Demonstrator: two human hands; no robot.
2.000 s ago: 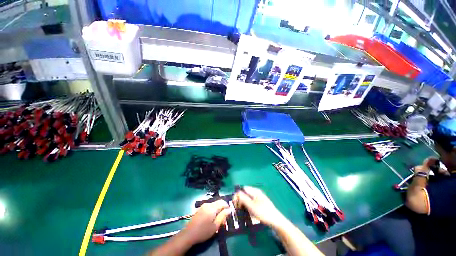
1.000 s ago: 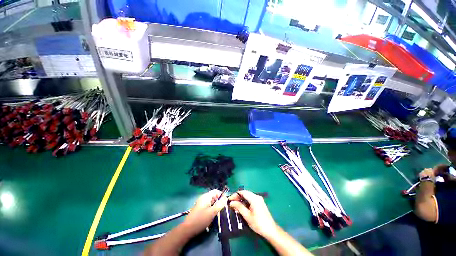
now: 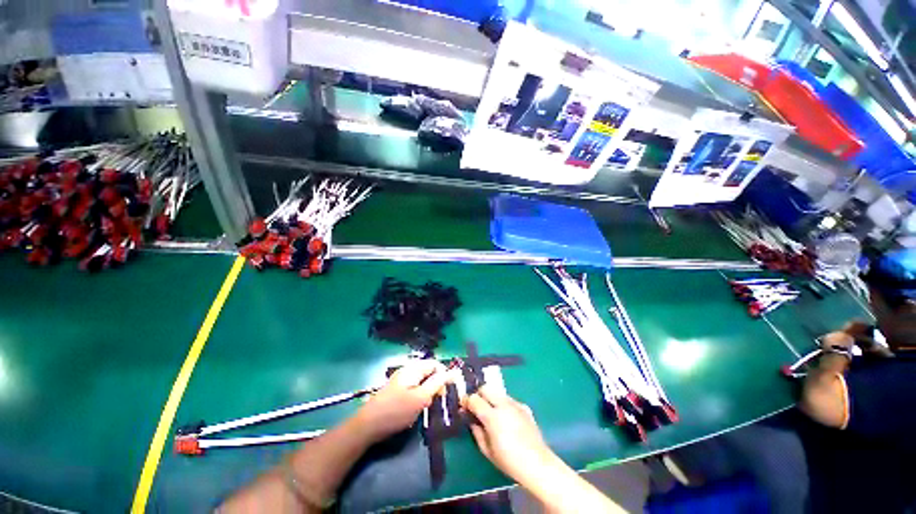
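Note:
A wire harness lies left of my hands, its red-and-black connector at the far left and its white leads running to my left hand. My left hand pinches the lead end over the taped template. My right hand is just right of it, fingers bent at the template's pale strips; whether it holds a small part is too small to tell. A loose heap of small black parts lies beyond my hands.
A harness bundle lies to the right, below a blue tray. Harness piles lie at left behind the yellow line and post. Instruction sheets hang from the shelf. Another person works at far right.
The view has shifted, so the bench sits higher in the picture. My right hand has moved down and slightly away from my left fingertips. The harness still lies at left.

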